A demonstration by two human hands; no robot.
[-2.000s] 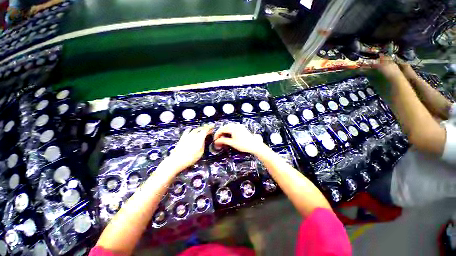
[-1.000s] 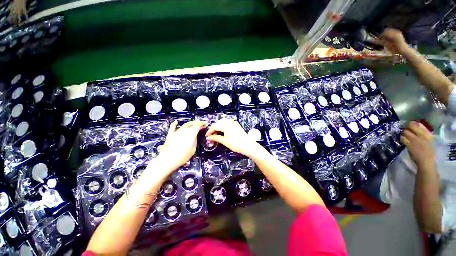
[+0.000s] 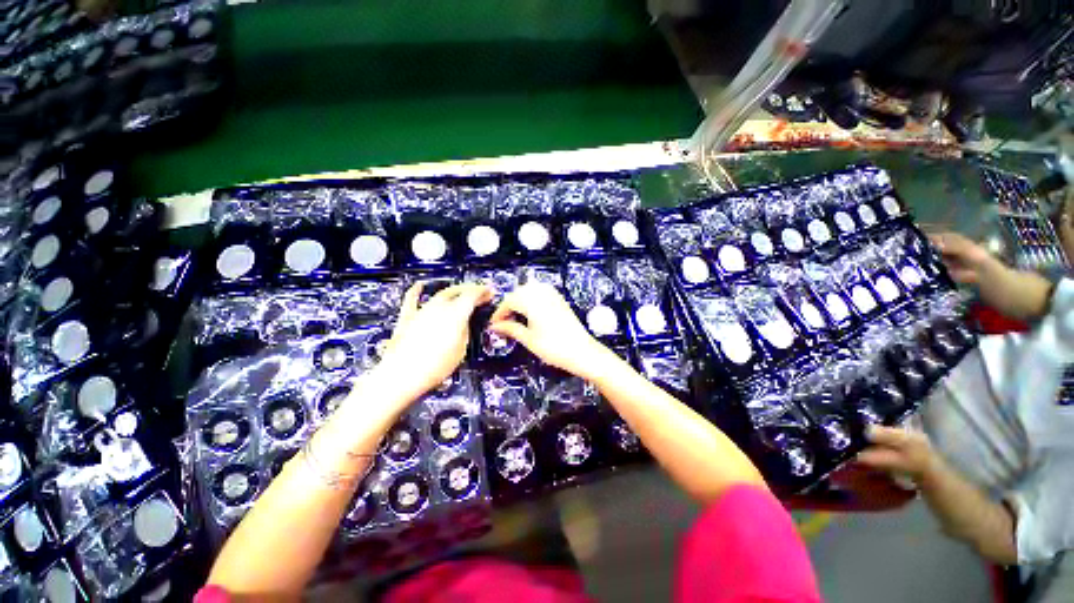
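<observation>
A black tray [image 3: 342, 192] in front of me holds rows of units; the back row shows pale discs [image 3: 483, 240]. A clear parts sheet [image 3: 212, 389] with ringed parts [image 3: 402, 442] lies over its front left. My left hand [image 3: 445, 333] is at the tray's middle row, fingertips bent together. My right hand [image 3: 544, 326] is beside it, fingertips over an uncovered unit [image 3: 497, 342] with a ringed centre. Whether either hand pinches a small part cannot be told. Uncovered units [image 3: 574, 443] show in the front row.
At the right, another person's hands [image 3: 901, 451] hold a second black tray [image 3: 824, 283]. More trays with discs [image 3: 73, 342] lie at the left. A green surface [image 3: 412, 88] with a pale edge [image 3: 554, 160] runs behind. A clear plastic strip [image 3: 771, 73] hangs at the upper right.
The other person's hands have come down onto the right tray's far side and front corner. My hands stay nearly in the same place at the middle row.
</observation>
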